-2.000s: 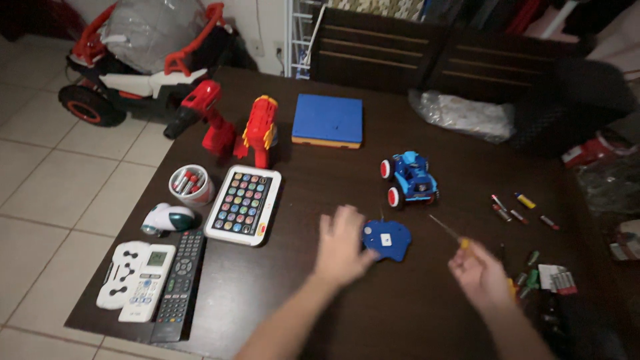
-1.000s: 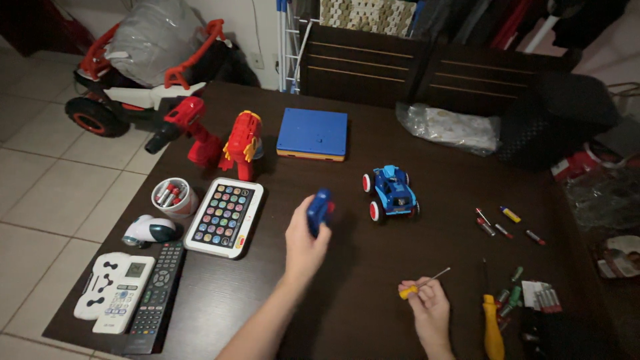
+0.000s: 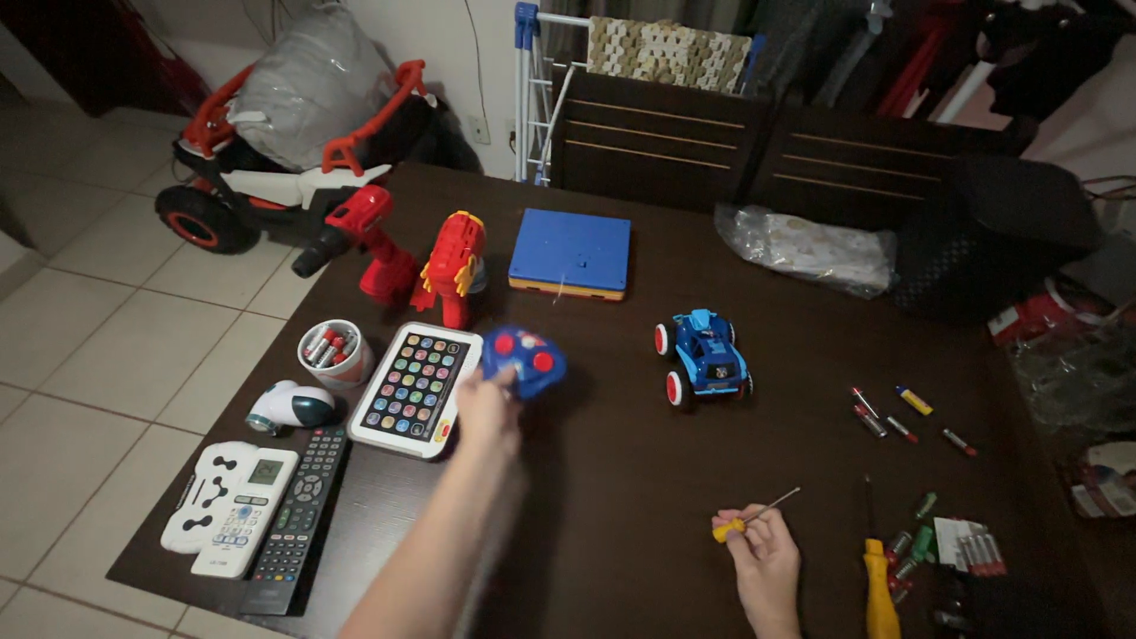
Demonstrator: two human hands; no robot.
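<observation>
My left hand [image 3: 491,404] grips a blue toy remote control [image 3: 525,362] with red buttons, held up just right of a white toy tablet [image 3: 417,389]. Between the fingers of my right hand [image 3: 754,541] is a small screwdriver [image 3: 731,531] with a yellow handle, its thin shaft pointing up and right. A blue toy car [image 3: 707,357] with red and white wheels stands on the dark table beyond both hands. A larger yellow-handled screwdriver [image 3: 878,586] lies to the right of my right hand.
Several batteries [image 3: 905,424] lie at the right. Left are a cup of batteries [image 3: 335,355], a white remote control [image 3: 246,515], a black remote control [image 3: 297,524] and a white game controller [image 3: 202,497]. Behind are a red toy drill [image 3: 377,248] and a blue case [image 3: 572,252].
The blue toy remote control lay on the table by my left hand two seconds ago; it is now lifted and held near the tablet. Its red-buttoned face now shows.
</observation>
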